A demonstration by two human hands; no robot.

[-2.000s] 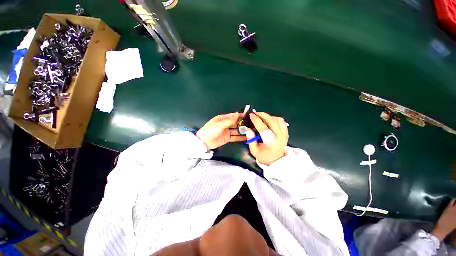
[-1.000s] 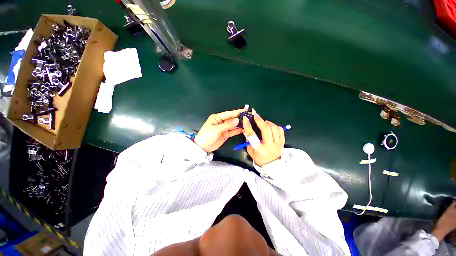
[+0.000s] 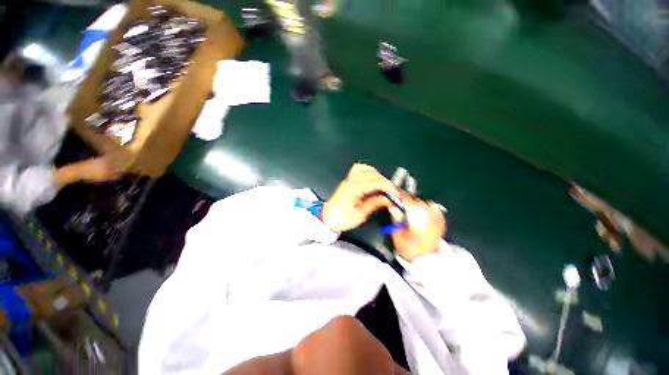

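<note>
A small black-and-silver clip-like unit (image 3: 402, 182) is between my hands, blurred, with pale metal parts sticking up past the fingertips. My left hand (image 3: 358, 199) has its fingers closed around its dark edge. My right hand (image 3: 419, 231) grips its other side and also holds a slim blue pen-like tool (image 3: 393, 229), whose blue end points left below the fingers. A white cover shows on a right finger. A blue band (image 3: 309, 206) is on my left wrist.
A cardboard box (image 3: 172, 135) heaped with black-and-silver pieces is at upper left, beside white sheets (image 3: 245, 82). Another person's hand (image 3: 86, 171) is by the box and black bin (image 3: 139, 220). One unit (image 3: 391, 62) stands on the green surface. A white pad (image 3: 571, 275) with lead lies right.
The view has shifted and blurred, and the bench items sit differently in it. Another person's hand and sleeve have appeared at the left by the box. Silver parts now show above my fingers.
</note>
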